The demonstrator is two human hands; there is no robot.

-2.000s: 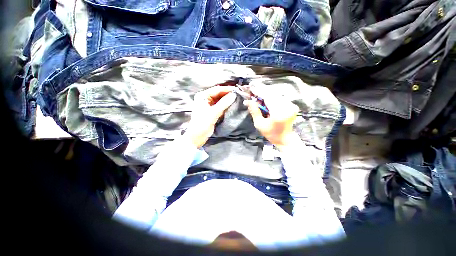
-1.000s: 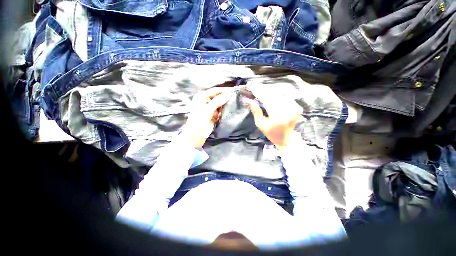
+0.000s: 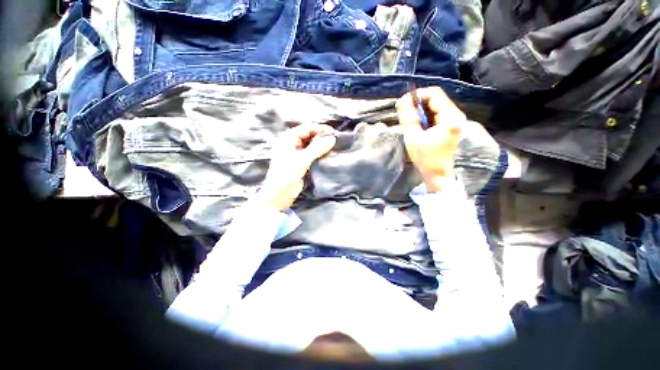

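A denim jacket lies spread across the table in front of me, its pale inside up and its dark blue placket strip along the far edge. My left hand pinches the jacket's pale cloth near the middle. My right hand is raised over the jacket's right part, near the far strip. It holds small thread snips with a blue grip, mostly hidden by the fingers. A thread between the hands cannot be made out.
Blue denim jackets are heaped beyond the work. Dark charcoal jackets with yellow buttons lie at the upper right. More garments are piled at the lower right. The pale table edge shows at the left.
My right hand has moved right and away from my left hand, up toward the far strip, with the snips. My left hand stays near the middle, still pinching cloth.
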